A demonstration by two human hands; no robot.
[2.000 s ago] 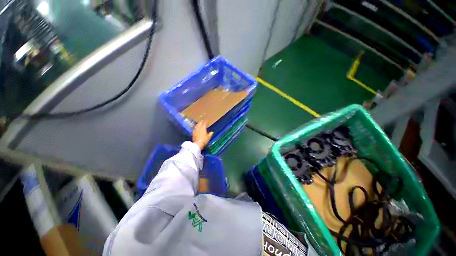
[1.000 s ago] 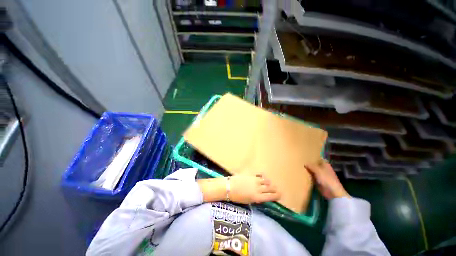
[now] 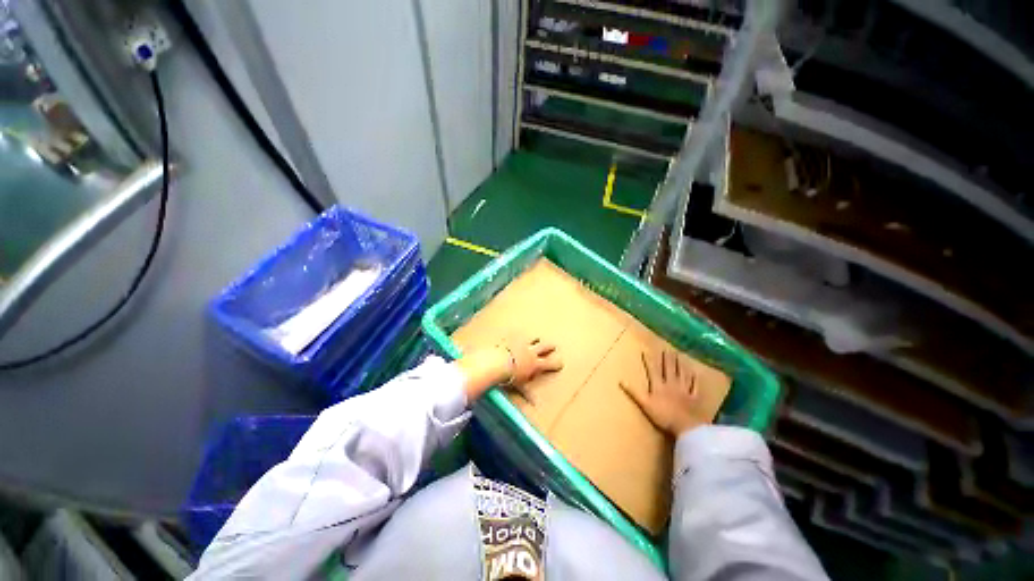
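A flat brown cardboard divider (image 3: 592, 361) lies inside the green crate (image 3: 505, 259), just below its rim, with a crease across it. My left hand (image 3: 531, 365) rests on the divider's left part, fingers spread. My right hand (image 3: 669, 392) lies flat on its right part, fingers apart. Neither hand grips anything. Whatever lies under the divider is hidden by it.
Stacked blue crates (image 3: 244, 306) stand left by the wall, the top one film-lined with something white inside. Another blue crate (image 3: 232, 454) is lower left. The multi-level rack (image 3: 862, 210) is close on the right; more shelving (image 3: 612, 82) stands behind.
The divider was over the blue stack's top crate, then held tilted above the green crate; now it lies inside, covering the fan units and cables. Both hands have moved onto its top face.
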